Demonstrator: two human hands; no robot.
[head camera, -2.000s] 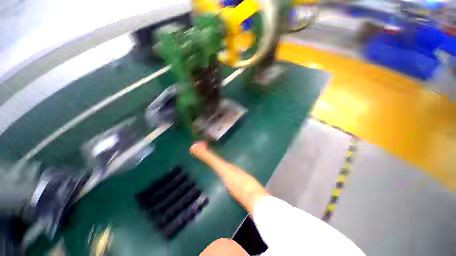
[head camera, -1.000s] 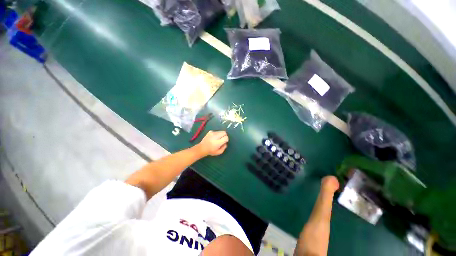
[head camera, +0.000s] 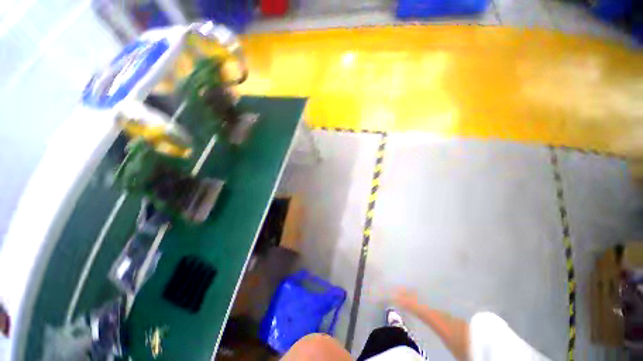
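Observation:
The head view is blurred. My right hand (head camera: 405, 297) is at the lower right, over the grey floor and away from the bench. It is too blurred to tell whether it is open or shut. My left hand is out of the picture. Black round parts (head camera: 189, 283) lie in a dark block of rows on the green bench (head camera: 243, 204). A small pale pile of pins (head camera: 156, 341) lies nearer the bottom edge. Clear bags with dark contents (head camera: 134, 264) lie left of the rows.
Two green presses (head camera: 158, 173) stand farther up the bench, with steel base plates (head camera: 204, 199). A blue plastic stool (head camera: 299, 310) stands beside the bench, near a cardboard box (head camera: 295, 222). Striped tape (head camera: 371, 201) crosses the floor. Cardboard boxes (head camera: 608, 296) are at the right, and a yellow walkway (head camera: 423, 81) lies beyond.
The view has swung right from the bench to the floor. My right hand has left the press side of the bench, and my left hand has gone out of view. The black rows look unmoved.

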